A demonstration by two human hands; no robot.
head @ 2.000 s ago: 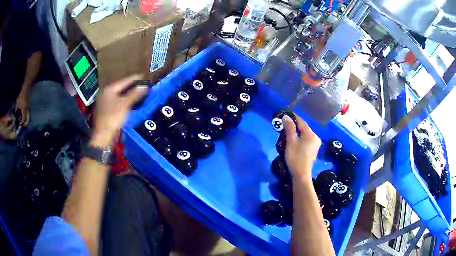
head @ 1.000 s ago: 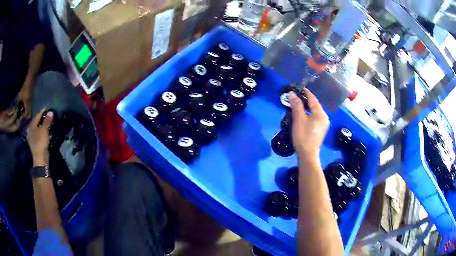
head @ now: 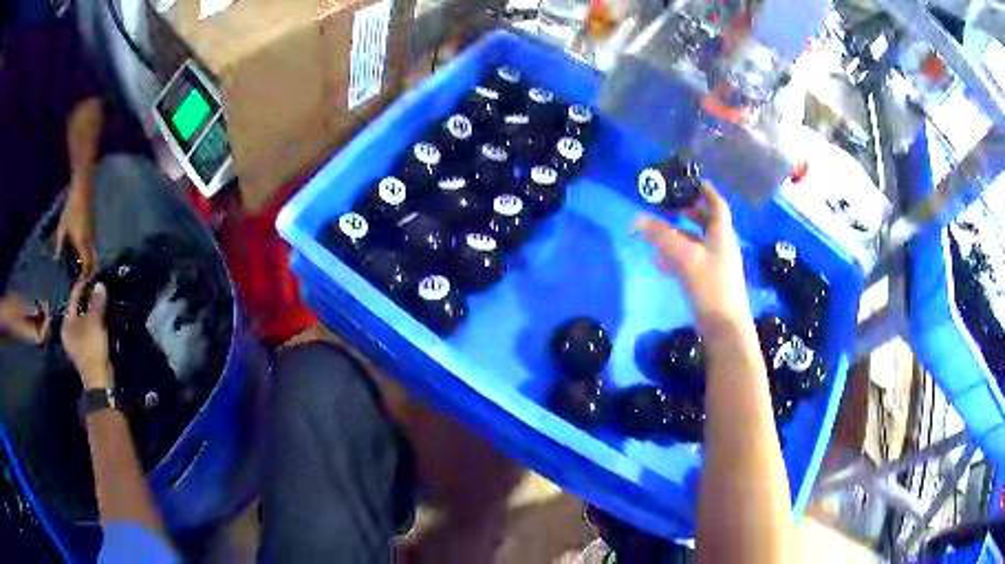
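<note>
A glossy black 8-ball [head: 670, 182] is at the metal plate under the machine head, its white circle facing left. My right hand [head: 705, 259] is just below it, thumb spread away and fingertips at the ball's right side. The blue tote [head: 485, 380] holds rows of 8-balls [head: 433, 289] at left and loose balls [head: 581, 347] at right. My left hand [head: 86, 331] is in the dark round tub [head: 209, 275] at left, among black balls; whether it holds one is hidden.
Another person's hand [head: 77, 234] reaches into the tub close to my left hand. A cardboard carton [head: 292, 99] and green-lit scale [head: 193, 121] stand behind the tote's left side. The machine's metal plate [head: 650, 105] overhangs the far edge. A blue side tote [head: 937, 286] is at right.
My left hand has moved from beside the tote into the tub. My right thumb has opened away from the ball at the machine. Loose balls have shifted towards the tote's near side. The view has shifted.
</note>
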